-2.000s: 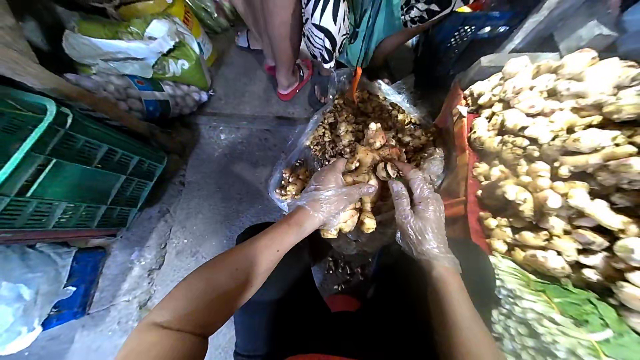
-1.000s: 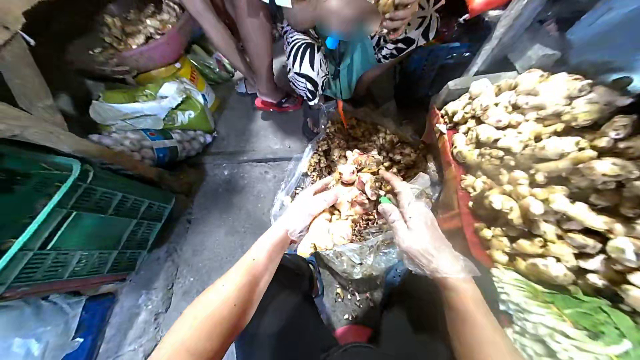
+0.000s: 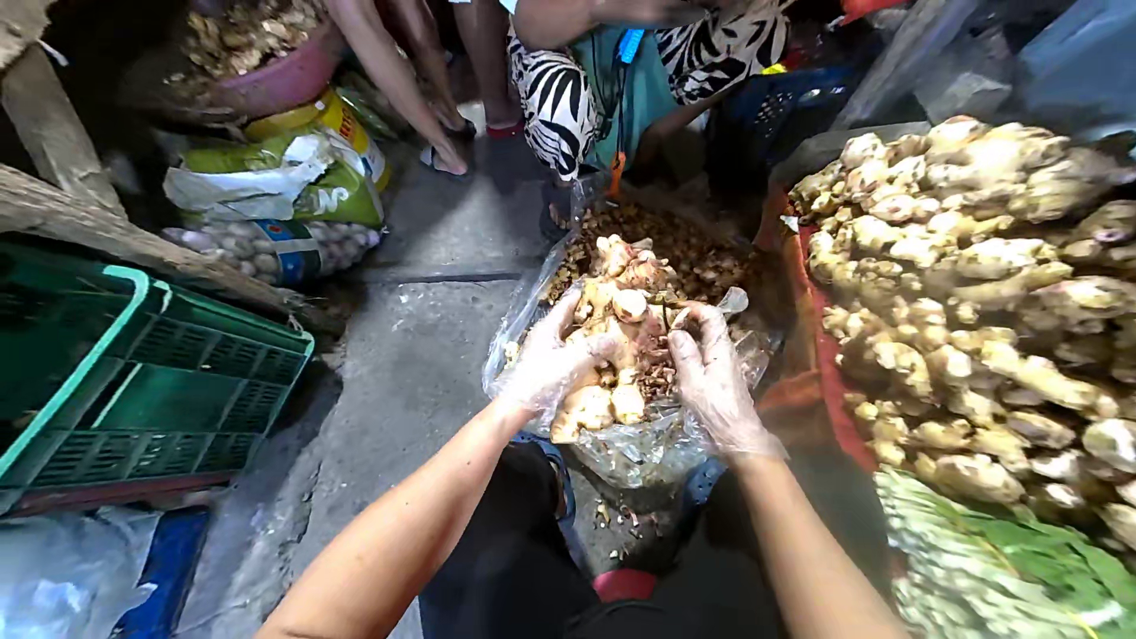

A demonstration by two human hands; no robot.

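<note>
My left hand (image 3: 568, 359), in a clear plastic glove, grips the side of a large branched ginger root (image 3: 612, 328) over an open plastic bag. My right hand (image 3: 719, 373), gloved the same way, is bent at the root's right side, thumb and fingertips close together; a small item may be between them, but I cannot tell what. Under and beyond the root, the clear plastic bag (image 3: 643, 453) holds brown ginger scraps (image 3: 674, 235). An orange object (image 3: 617, 173) on a cord hangs at the bag's far edge.
Piled ginger (image 3: 967, 355) fills a red-edged bin at right, with green leafy vegetables (image 3: 1047, 568) below. A green plastic crate (image 3: 177, 390) stands left. Beyond it lie a net sack of garlic-like bulbs (image 3: 266, 248) and a pink basin (image 3: 275, 80). A person in zebra-print clothing (image 3: 555, 98) sits ahead.
The green item seen at my right fingertips one second ago no longer shows. Both hands stay around the ginger root. The person ahead has moved their arms.
</note>
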